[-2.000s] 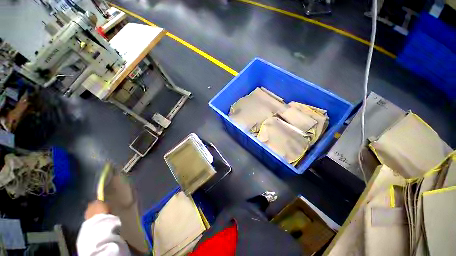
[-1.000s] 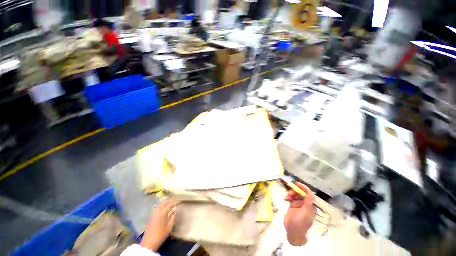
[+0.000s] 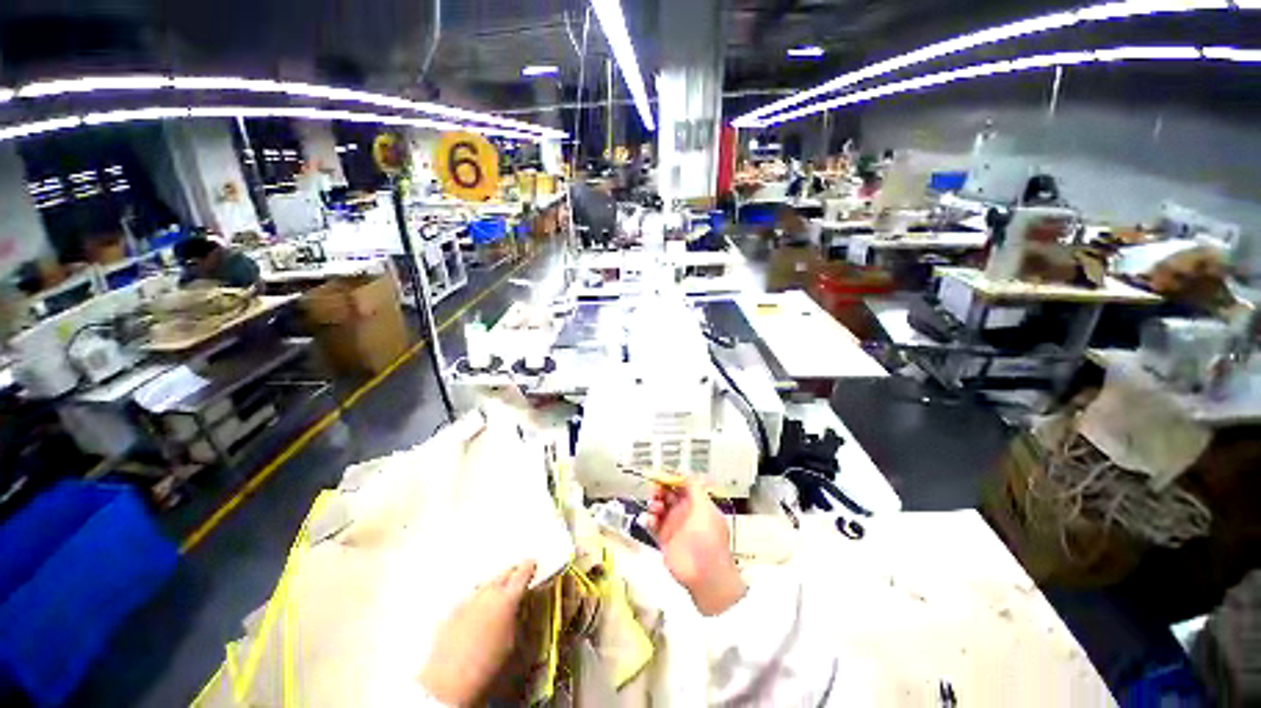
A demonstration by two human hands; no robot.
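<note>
Beige fabric panels [image 3: 401, 553] with yellow edging lie in a pile in front of me, whitened by glare. My left hand [image 3: 481, 629] rests on the panels near their right edge; whether its fingers grip the fabric is unclear. My right hand [image 3: 696, 542] holds a slim yellow-handled tool [image 3: 667, 480], its thin dark tip pointing left, above the right side of the pile. Yellow edging strips [image 3: 588, 581] bunch between the layers. A small dark metal tool [image 3: 946, 694] lies on the pale table [image 3: 989, 588] at the right.
A white sewing machine housing [image 3: 664, 436] with vent slots stands beyond my hands, with a black bunch [image 3: 813, 463] beside it. A blue crate [image 3: 83, 588] stands at lower left, a box with loose cords [image 3: 1093, 498] at right. A pole [image 3: 419, 297] rises behind the pile.
The view has tilted up and turned right. My left hand has moved from the pile's near edge onto the panels. The yellow-handled tool remains in my right hand.
</note>
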